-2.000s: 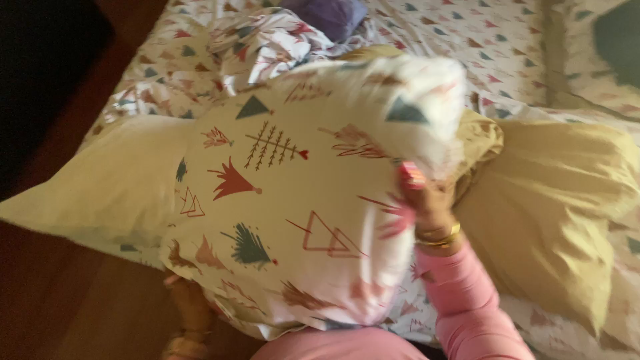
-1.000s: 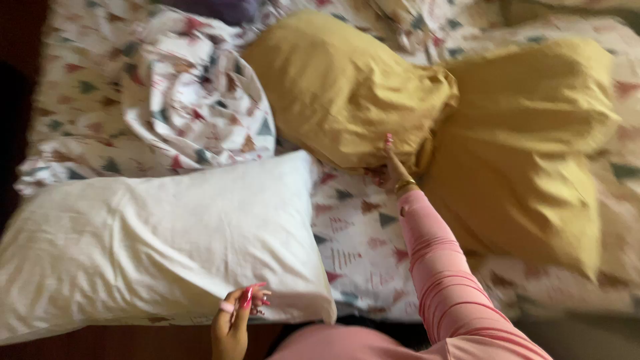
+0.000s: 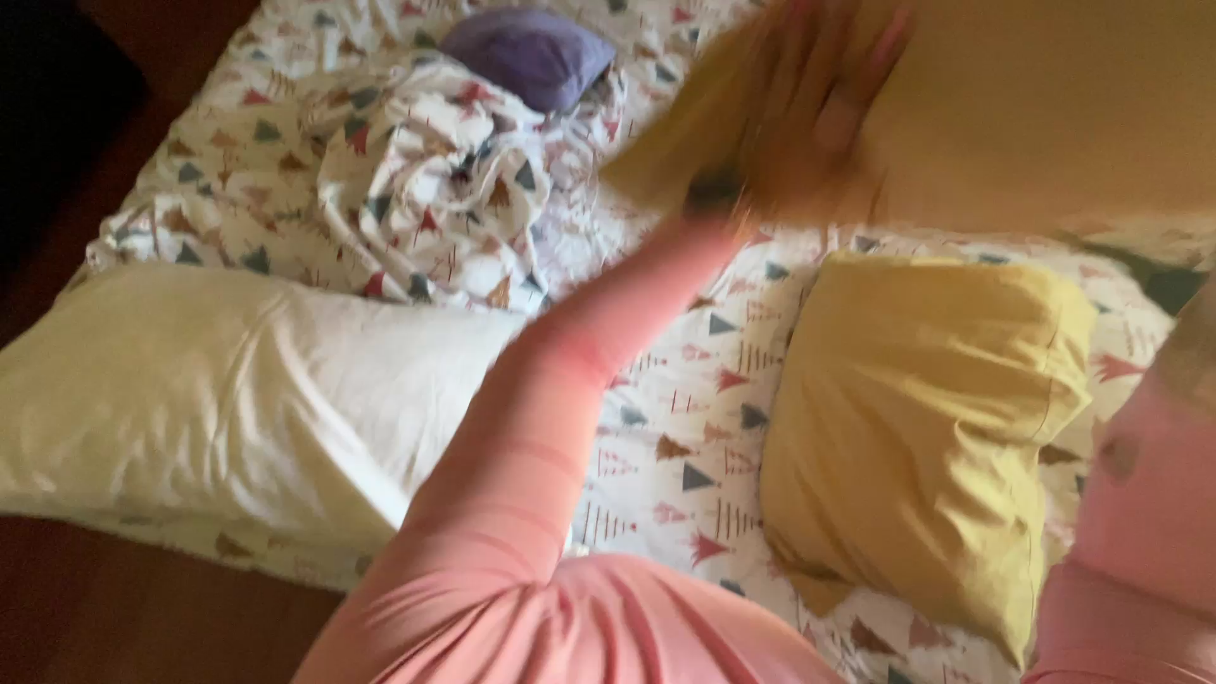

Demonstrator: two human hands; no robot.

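Observation:
At the upper right a mustard-yellow pillow is raised above the bed, blurred. My left hand lies against its left end with the fingers spread, bearing it. My right hand is blurred and mostly cut off at the right edge; its hold is hidden. A second mustard-yellow pillow rests on the patterned bedsheet, between my arms. To the left, a cream-white pillow lies flat along the near side of the bed, partly behind my left sleeve.
A bunched patterned cloth lies beyond the white pillow, with a small purple cushion behind it. The bed's near left edge meets a dark reddish-brown floor. A dark object stands at the upper left.
The patterned pillow held two seconds ago is gone from my hands. One second ago both yellow pillows lay side by side; one is now raised, with my left hand moved up and right onto it.

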